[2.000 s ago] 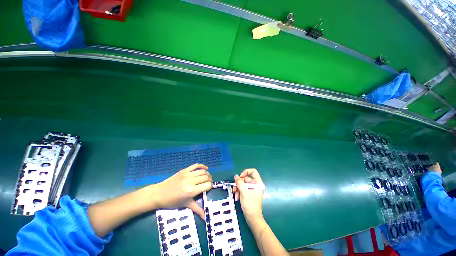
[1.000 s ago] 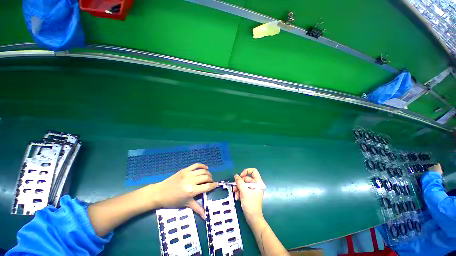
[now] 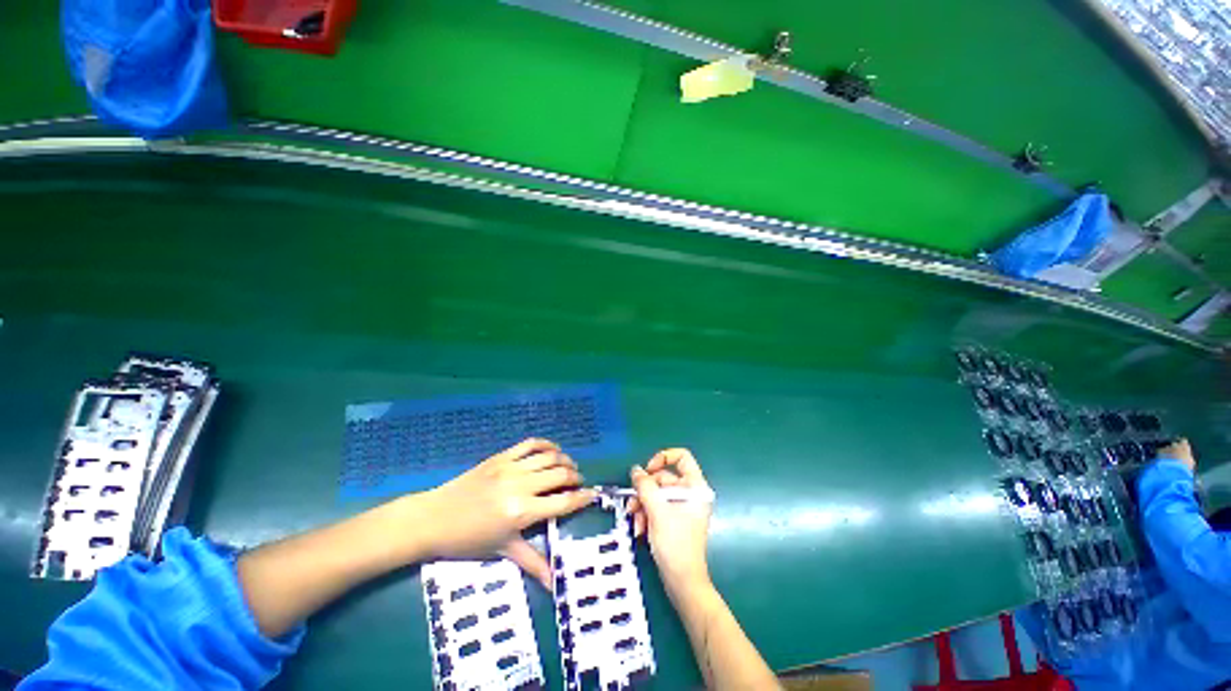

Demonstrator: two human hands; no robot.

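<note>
A white housing (image 3: 602,594) with a window at its top end and rows of dark holes lies in front of me. A second white housing (image 3: 481,624) lies beside it on the left. My left hand (image 3: 506,502) lies over the first housing's top left corner, fingertips at its top edge. My right hand (image 3: 675,520) holds thin pale tweezers (image 3: 686,497) with the tip at the top edge; any piece at the tip is too small to see. The blue sheet (image 3: 473,439) with rows of dark marks lies above my left hand.
An uneven stack of white housings (image 3: 119,466) stands at left. Rows of dark parts (image 3: 1060,506) lie at right, by another person's blue sleeve (image 3: 1177,520). Behind are a metal rail (image 3: 608,203), a red bin (image 3: 290,23), blue bags (image 3: 146,68) and a yellow tag (image 3: 717,81).
My left fingertips have shifted slightly to the right along the housing's top edge. My right hand stays almost in place with the tweezers. The housings have barely moved.
</note>
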